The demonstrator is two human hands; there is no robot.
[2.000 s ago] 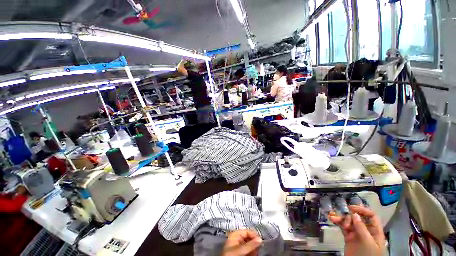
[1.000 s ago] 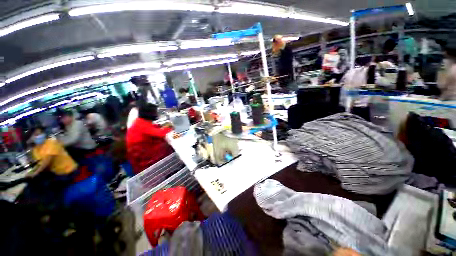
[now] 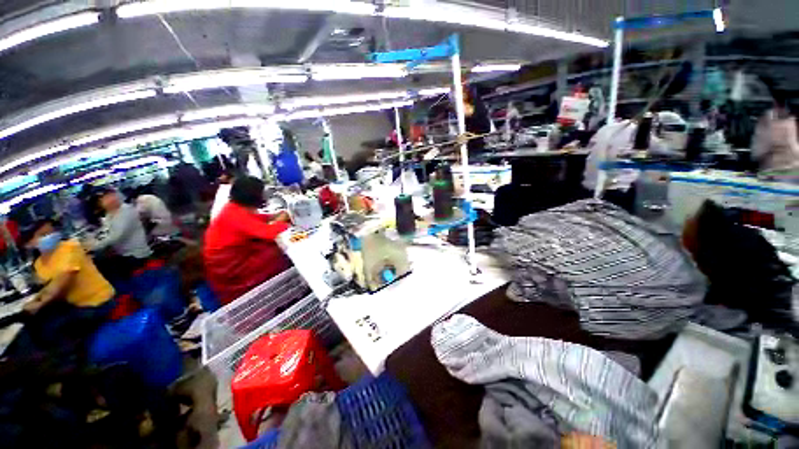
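A grey striped garment piece (image 3: pixel 543 368) lies on the dark brown surface at the lower right, joined to plain darker grey cloth (image 3: pixel 517 416). A small, blurred part of one hand (image 3: pixel 585 441) shows at the bottom edge, against the striped cloth. It is cut off, and I cannot tell for certain which hand it is or what its fingers do. No other hand of mine is in view. A large heap of striped pieces (image 3: pixel 604 263) lies beyond the work.
A second sewing machine (image 3: pixel 372 254) stands on a white table (image 3: pixel 429 294) with dark thread cones behind. A red stool (image 3: pixel 280 373), a blue basket (image 3: pixel 381 412) and a white crate are at lower left. A person in red sits beyond. The overlock machine's edge (image 3: pixel 775 373) shows at right.
The view has swung left since two seconds ago. The overlock machine is mostly out of view, and both hands have left the picture except a bit of one at the bottom edge.
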